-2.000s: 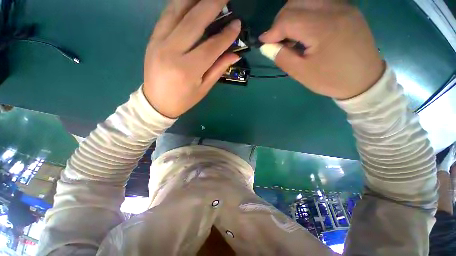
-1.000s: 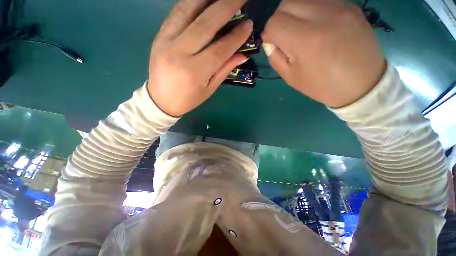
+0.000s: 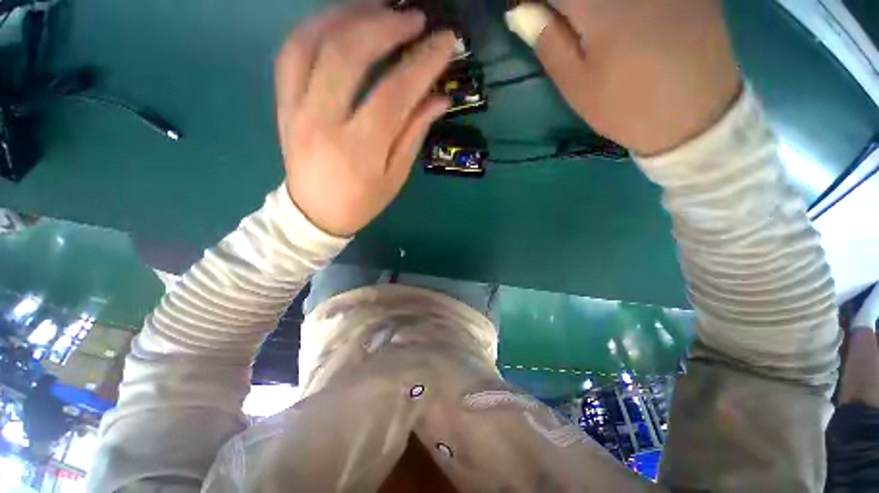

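Note:
An open black adapter case [image 3: 455, 159] with yellow and blue parts lies on the green bench, its black cord [image 3: 540, 156] running right. A second open case [image 3: 466, 94] lies just above it, partly behind my left fingers. More black cases at the top are mostly hidden and cut off. My left hand [image 3: 361, 116] is over the left ends of the upper cases, fingers spread and blurred; I cannot tell if it grips one. My right hand [image 3: 636, 67], with a cream cover on the thumb, is at the top right, its fingers cut off by the edge.
Dark adapters with cords [image 3: 19, 140] lie at the bench's left, one cord tip [image 3: 172, 133] pointing right. White paper [image 3: 848, 241] is at the right edge. Another person's arm [image 3: 861, 356] shows at the far right. The bench's near edge runs in front of my body.
My right hand has moved up, uncovering the lower case's cord. My left fingers have lifted and spread a little, and more of the two lower cases shows.

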